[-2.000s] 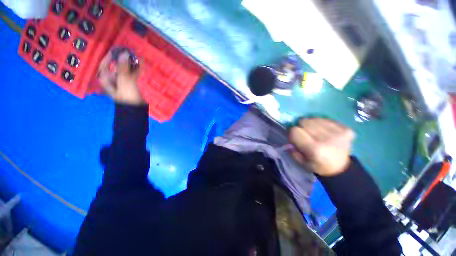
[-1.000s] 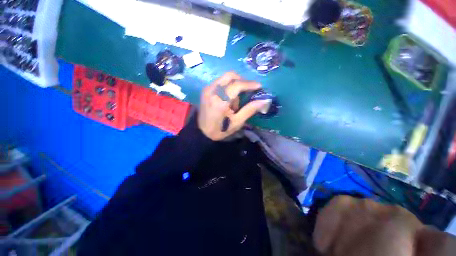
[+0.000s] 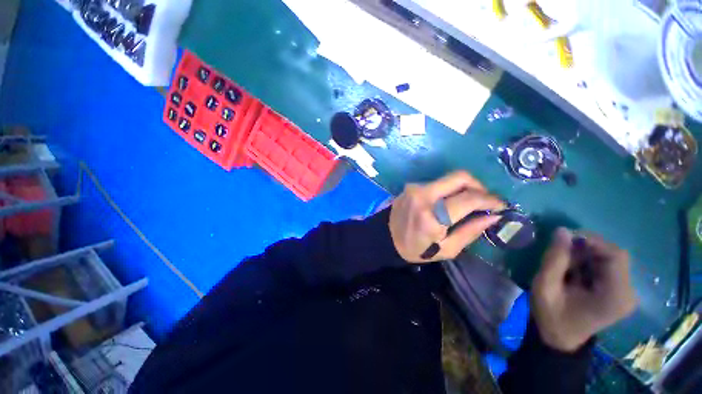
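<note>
My left hand point(image 3: 439, 219) pinches a dark round watch case point(image 3: 512, 230) between thumb and fingers above the green mat. A small pale rectangle shows in the middle of the case. Grey-black patches are on the fingers. My right hand point(image 3: 585, 288) is just right of the case, blurred, its fingers curled. Something small and dark may be in it, but I cannot tell. A shiny open round housing point(image 3: 531, 158) lies on the mat beyond the hands. Another round metallic part point(image 3: 375, 119) lies farther left, with a plain black disc point(image 3: 345, 130) against it.
Red compartment trays point(image 3: 202, 108) with dark units stand at the left edge of the green mat point(image 3: 239, 35). White sheet point(image 3: 416, 73) lies behind the parts. Raised white shelf point(image 3: 593, 85) has yellow-edged pieces and a white reel point(image 3: 685, 54). A small-parts tray point(image 3: 668, 154) is at right.
My left hand went from the red trays to the mat and now holds the case farther right in view. My right hand moved off low and has come up beside the case.
</note>
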